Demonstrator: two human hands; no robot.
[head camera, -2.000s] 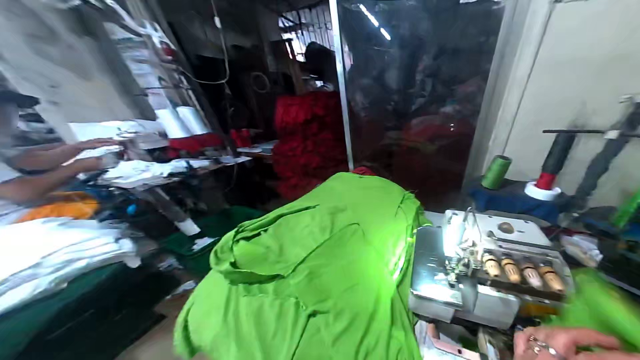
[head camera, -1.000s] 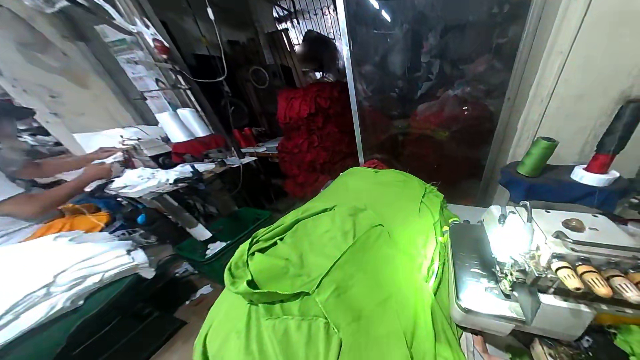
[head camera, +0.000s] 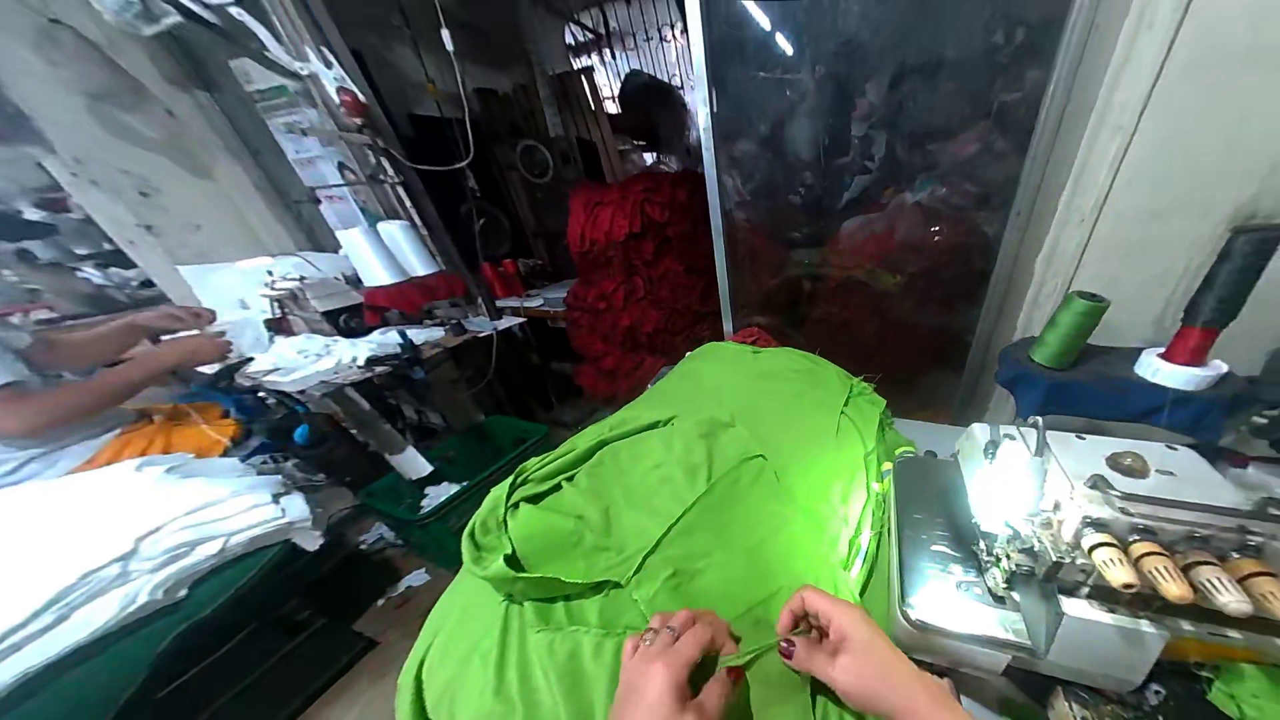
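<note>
A large heap of bright green knit fabric (head camera: 720, 480) fills the lower middle. Over its near part, my left hand (head camera: 672, 665), with rings on its fingers, pinches a narrow green fabric edge. My right hand (head camera: 845, 655), with dark red nails, grips the same edge a little to the right, so that a short strip spans between the two. To the right of the heap stands an overlock sewing machine (head camera: 1050, 560) with its lamp lit and several tension knobs on its front. Behind it is a green thread cone (head camera: 1069, 330).
At the left, a co-worker's hands (head camera: 180, 335) work at another sewing machine (head camera: 315, 300). White garments (head camera: 150, 530) are piled nearer, beside a green plastic basket (head camera: 500, 437). Stacked red fabric (head camera: 640, 270) and a glass panel (head camera: 860, 200) stand behind the heap.
Two seconds ago a hand with rings was beside the machine at the lower right, near green fabric. Now both hands are over the heap, holding a fabric edge. The view has swung.
</note>
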